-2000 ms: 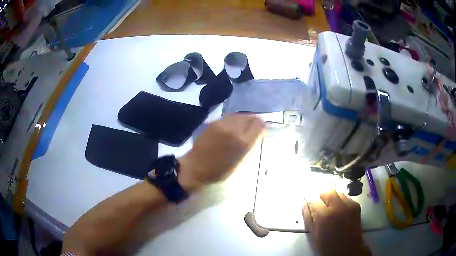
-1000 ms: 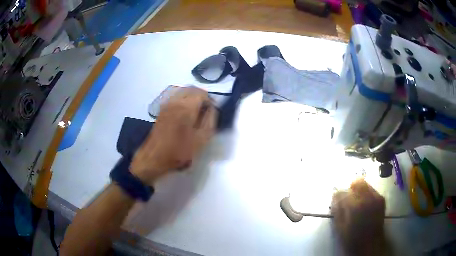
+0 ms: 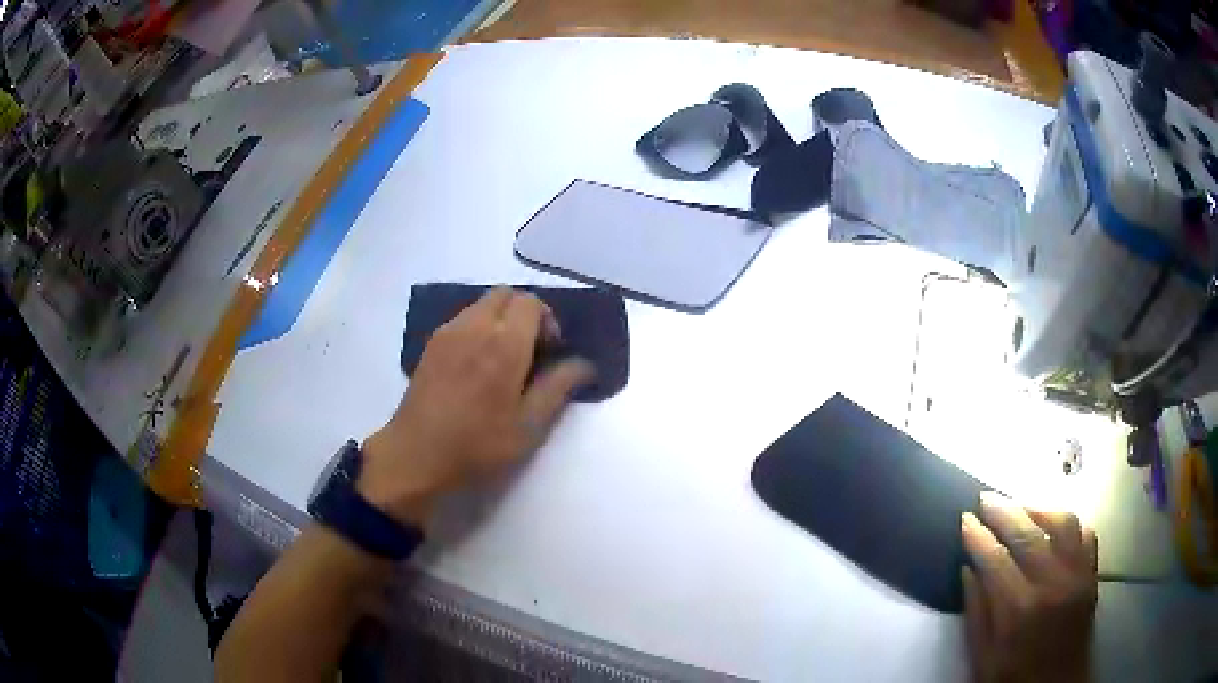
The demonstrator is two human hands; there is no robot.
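A dark panel [image 3: 605, 327] lies on the white table at left centre. My left hand [image 3: 488, 374] is over it, fingers curled on its face; a grip on it is unclear. My right hand [image 3: 1033, 567] holds the right end of another dark panel [image 3: 855, 494], fingers on top, just left of the lit needle area. A panel with its pale grey face up [image 3: 641, 247] lies behind the left panel. The white sewing machine head [image 3: 1122, 227] stands at right, cut off by the frame.
Curled grey-and-black pieces [image 3: 691, 138] and wrinkled grey panels [image 3: 922, 200] lie at the back. Yellow-handled scissors [image 3: 1193, 514] and a purple tool [image 3: 1157, 480] are at right. A blue strip [image 3: 341, 220] and orange tape [image 3: 221, 360] run along the left.
The view has shifted left. One panel that was dark side up now shows its grey face. My right hand has a dark panel, not visible there before. My left hand is on the remaining left panel.
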